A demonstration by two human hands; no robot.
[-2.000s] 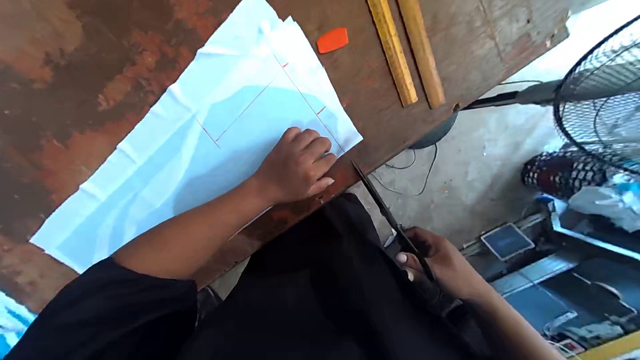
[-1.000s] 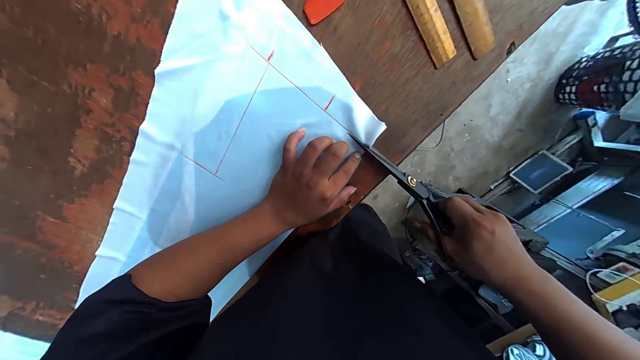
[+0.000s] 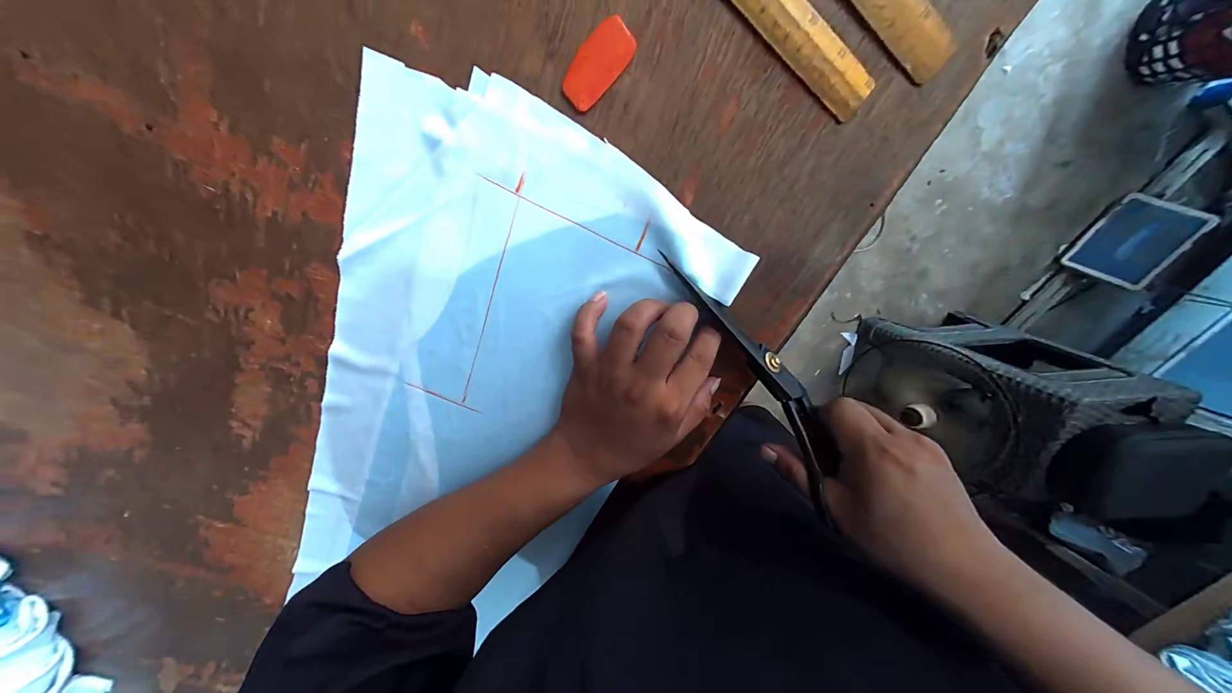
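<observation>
White fabric (image 3: pixel 539 260) marked with thin red lines lies on a worn wooden table (image 3: pixel 173 289), its layers showing at the upper edge. My left hand (image 3: pixel 640 385) presses flat on the fabric, fingers bent and a little apart, just left of the blades. My right hand (image 3: pixel 885 481) holds black-handled fabric scissors (image 3: pixel 770 361) by the handles, below the table's edge. The blades reach across the fabric's right corner, their tip at the end of the long red line. An orange-red piece of tailor's chalk (image 3: pixel 599 63) lies above the fabric.
Two wooden rulers (image 3: pixel 808 58) (image 3: pixel 910 38) lie at the table's top right. Beyond the table edge are the concrete floor (image 3: pixel 962 183), a dark fan-like machine (image 3: pixel 924 404), a framed panel (image 3: pixel 1141 241) and a patterned basket (image 3: pixel 1184 43). Bundled white cloth (image 3: pixel 34 635) is at the lower left.
The scissors in my right hand have moved from beside the table edge onto the fabric's right corner, and the cut there has lengthened. My left hand stays on the fabric. The view has shifted.
</observation>
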